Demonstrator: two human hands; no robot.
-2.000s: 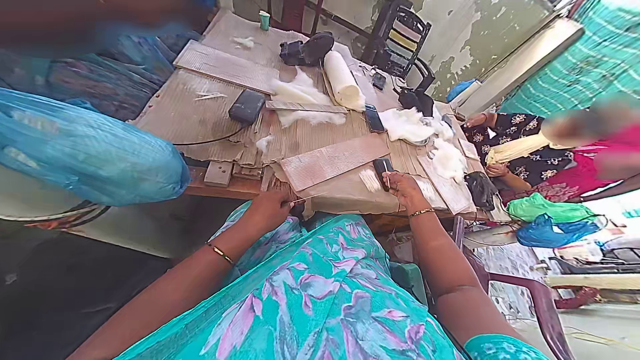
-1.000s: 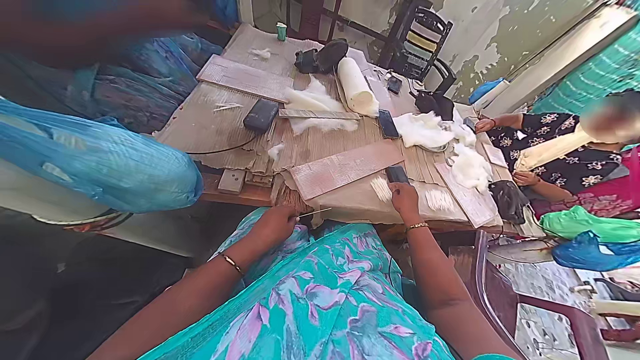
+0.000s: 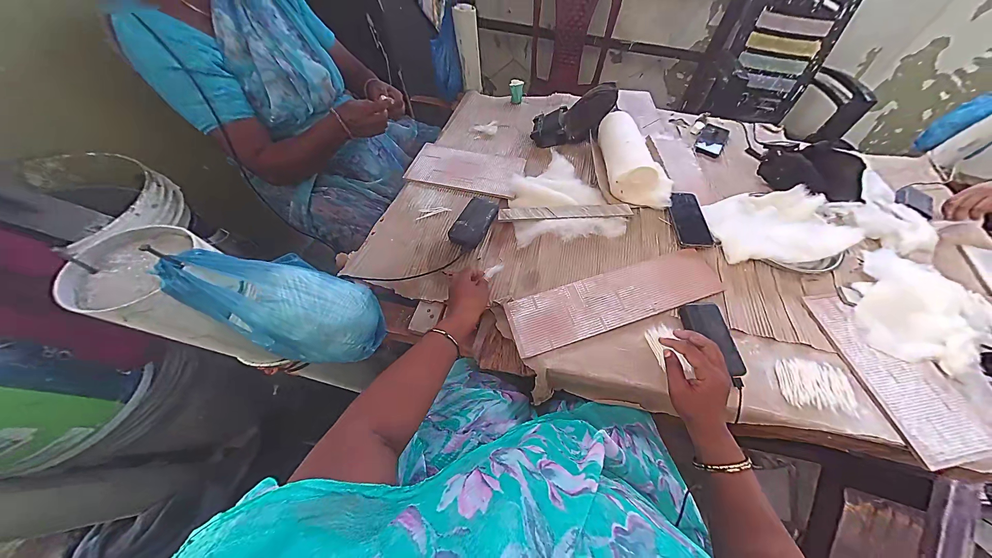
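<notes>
My left hand (image 3: 470,298) is at the table's near edge, its fingertips at a small white tuft of cotton (image 3: 493,270); whether they grip it cannot be told. My right hand (image 3: 697,372) lies with bent fingers over a small pile of thin white cotton wicks (image 3: 663,345), beside a dark phone (image 3: 713,337) with a cable. Between my hands lies a ribbed pinkish board (image 3: 612,302). A second group of wicks (image 3: 815,385) is laid out further right. Beyond the board are loose cotton (image 3: 570,201) under a flat strip (image 3: 566,212), and a cotton roll (image 3: 632,159).
A blue plastic bag (image 3: 279,306) rests on a white bucket (image 3: 132,271) at left. A person (image 3: 302,116) sits beyond it, hands together. Another person's hand (image 3: 969,203) is at the right edge. A black case (image 3: 473,222), second phone (image 3: 690,220) and more cotton (image 3: 914,310) lie on the table.
My left hand has moved forward from near my lap to the table's edge. My right hand has shifted from the phone to the wicks beside it. The view has swung left.
</notes>
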